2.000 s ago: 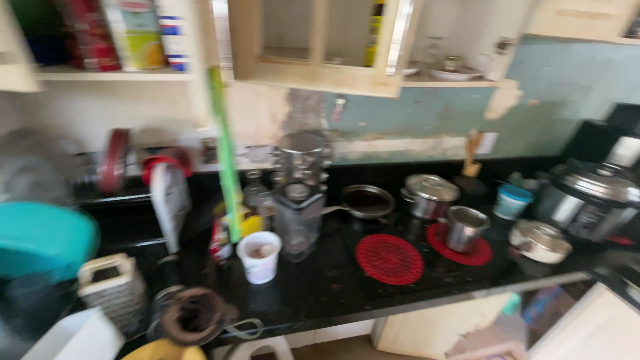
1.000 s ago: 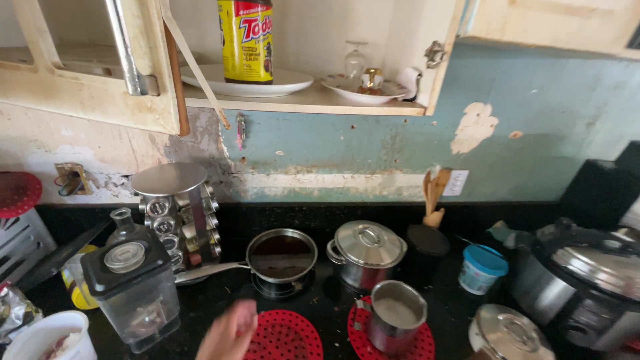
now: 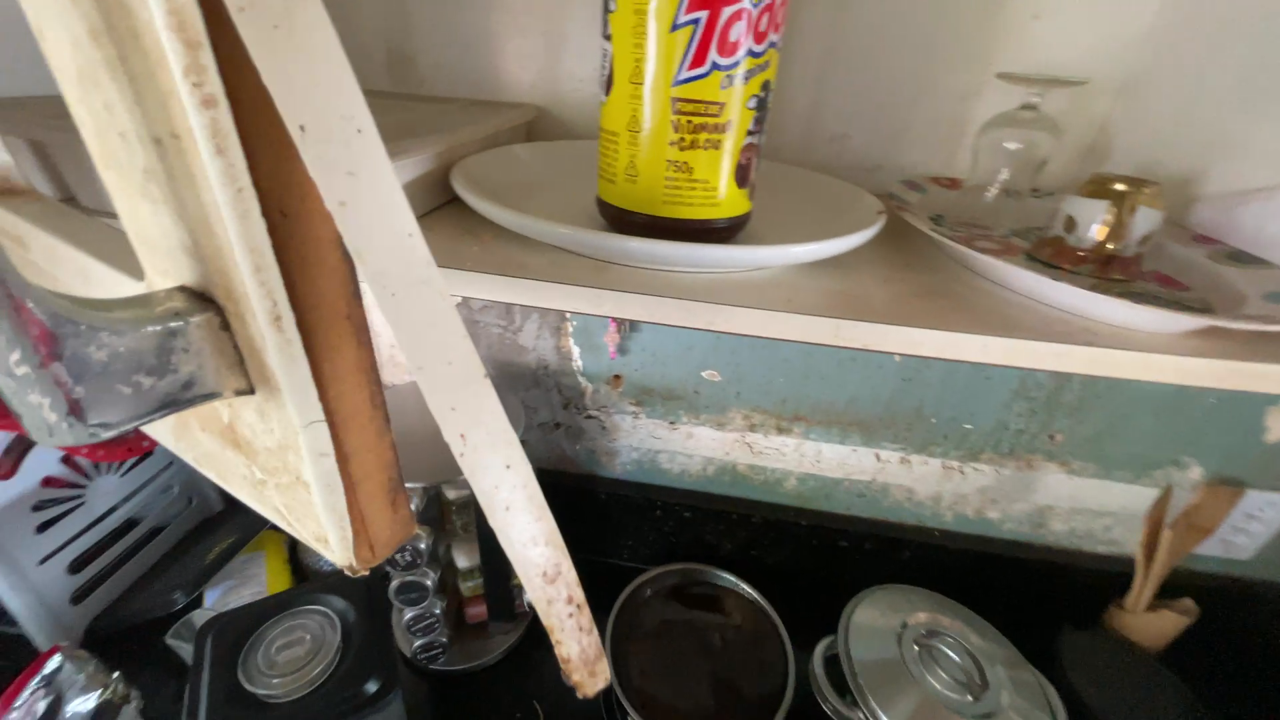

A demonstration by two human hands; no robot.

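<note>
Neither of my hands shows in the current head view. A yellow Toddy chocolate powder jar (image 3: 680, 130) stands upright on a white oval plate (image 3: 520, 205) on the cabinet shelf. Its top is cut off by the upper edge of the frame. To its right, a patterned plate (image 3: 1100, 300) holds an upturned stemmed glass (image 3: 1015, 145) and a small gold and white cup (image 3: 1105, 225). Below, a pan with dark contents (image 3: 700, 650) and a lidded metal pot (image 3: 945, 665) stand on the black stovetop.
An open cabinet door (image 3: 260, 400) with a metal handle (image 3: 130, 360) hangs close at the left, and a loose peeling strip (image 3: 470, 400) slants down beside it. Underneath are a spice rack (image 3: 450, 590) and a black-lidded container (image 3: 290, 650). Wooden utensils (image 3: 1165, 560) stand at the right.
The view has moved much closer to the open cabinet. The hand seen low over the stove one second ago is out of view. The jar stays on its plate.
</note>
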